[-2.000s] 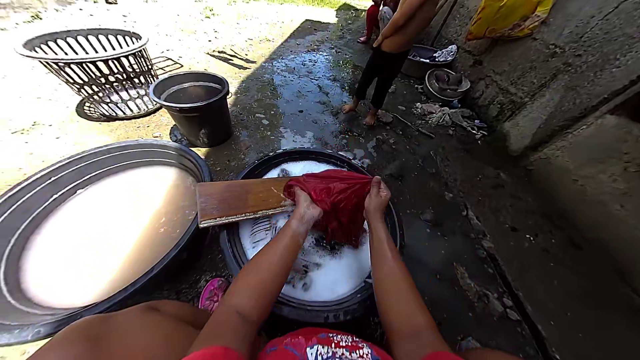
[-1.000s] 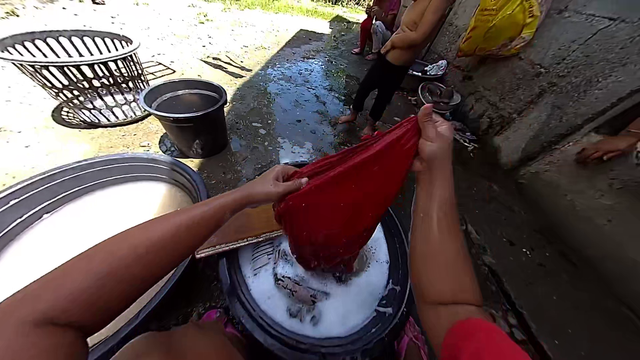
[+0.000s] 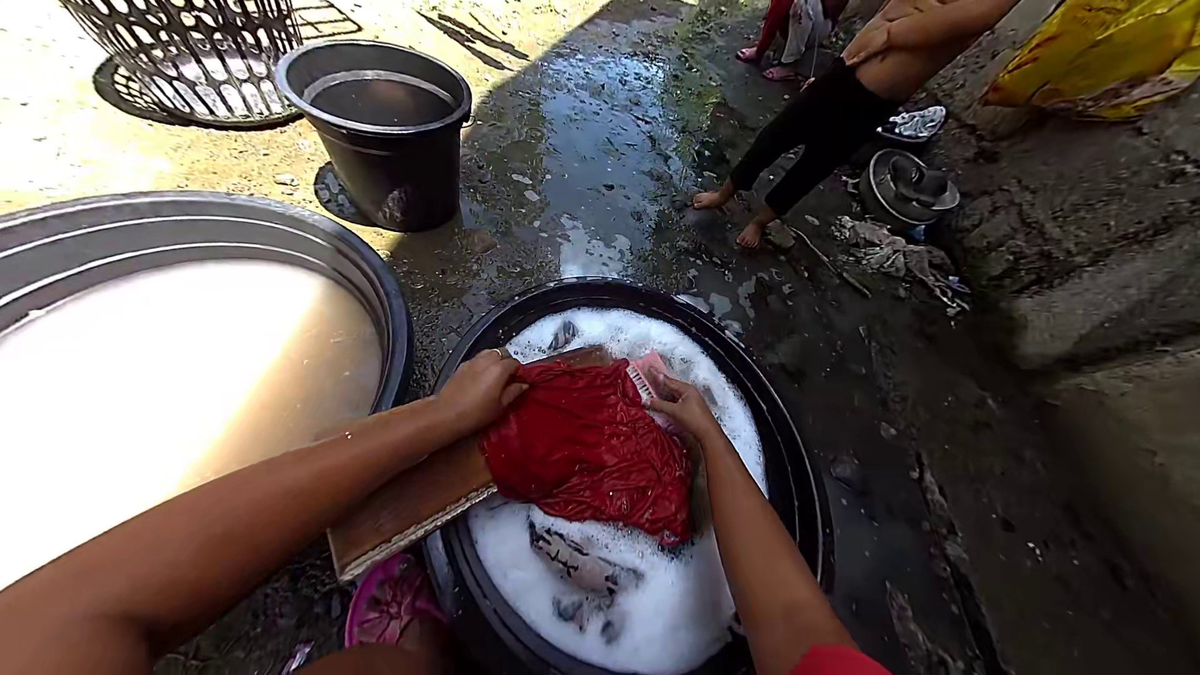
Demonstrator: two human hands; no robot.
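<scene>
A wet red cloth [image 3: 591, 441] lies spread over a wooden board [image 3: 412, 511] that slants across a black basin [image 3: 806, 497] of white suds. At the cloth's upper left corner, my left hand [image 3: 478, 389] grips its edge against the board. My right hand [image 3: 684, 408] holds a pink scrub brush [image 3: 647, 372] with pale bristles at the cloth's upper right edge. Below the cloth, a patterned garment [image 3: 572, 562] floats partly sunk in the foam.
A large basin [image 3: 398, 328] of cloudy water stands at left, with a black bucket [image 3: 403, 178] and slatted basket [image 3: 202, 56] behind. A barefoot person [image 3: 816, 122] stands on the wet ground near a metal pot [image 3: 905, 187]. A wall runs along the right.
The red cloth, held up between both hands a second ago, now lies on the board. My right hand has let go of its corner and now has a pink brush in it.
</scene>
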